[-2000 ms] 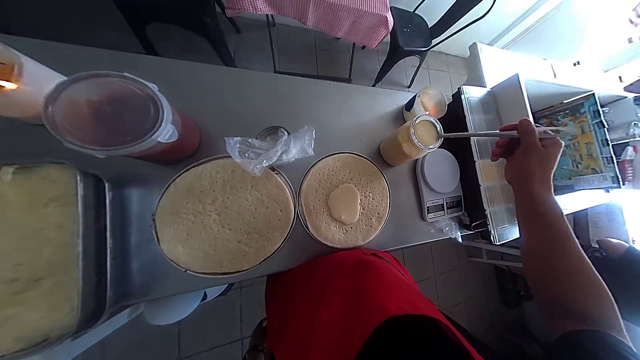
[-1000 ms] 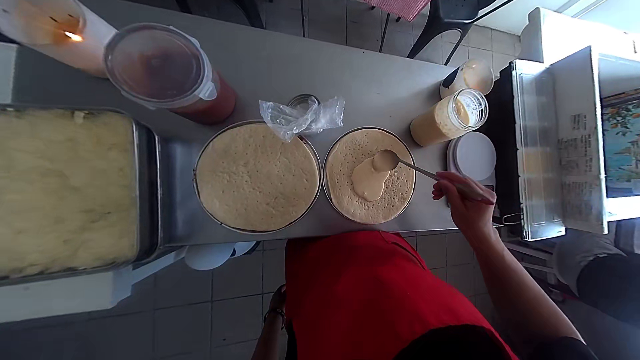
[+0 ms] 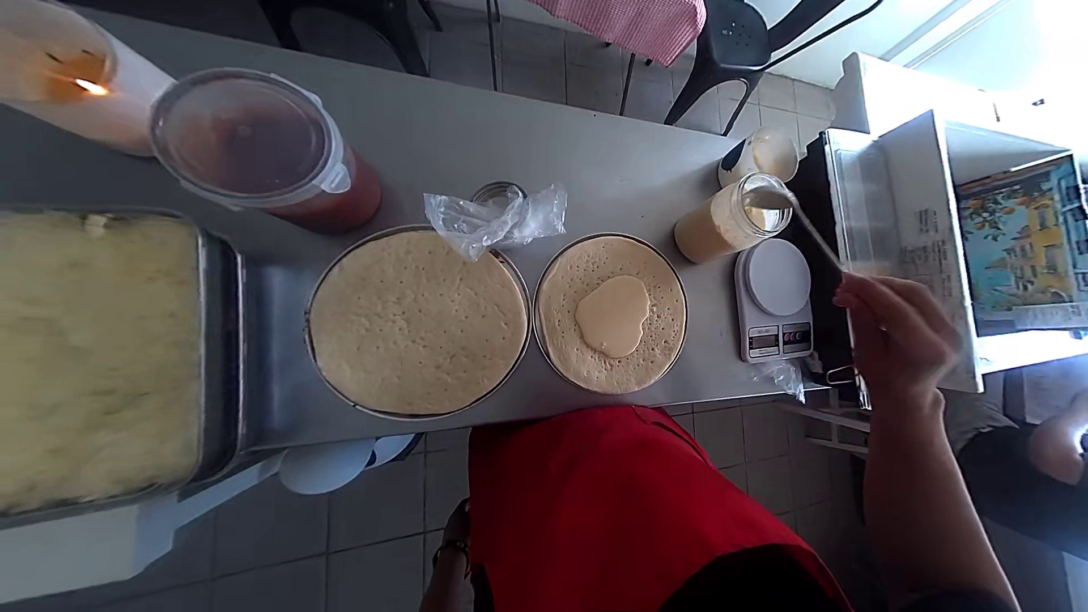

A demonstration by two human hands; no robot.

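Observation:
My right hand point(image 3: 901, 331) grips the handle of a metal spoon point(image 3: 816, 234), whose bowl is at the mouth of a glass jar of cream-coloured sauce point(image 3: 714, 225). A pool of like-coloured sauce point(image 3: 614, 316) lies on the middle of a smaller round dough base point(image 3: 586, 374) in a thin-rimmed pan. To its left is a larger round dough base point(image 3: 416, 323), its pan touching or nearly touching the smaller one. My left hand point(image 3: 456, 523), with a band at the wrist, hangs beside the red apron below the counter edge; its fingers are mostly hidden.
A kitchen scale point(image 3: 778, 285) and a second container point(image 3: 761, 155) are near the jar. A clear plastic bag point(image 3: 501, 219) overlaps the larger base. Leftward are a lidded tub of red contents point(image 3: 255, 144) and a deep metal tray point(image 3: 204, 340). Another person's arm point(image 3: 1058, 446) shows at far right.
Two seconds ago the spoon was at the jar; one second ago its bowl touched the sauce on the smaller base. Now it is back at the jar, and the sauce pool is larger than at first.

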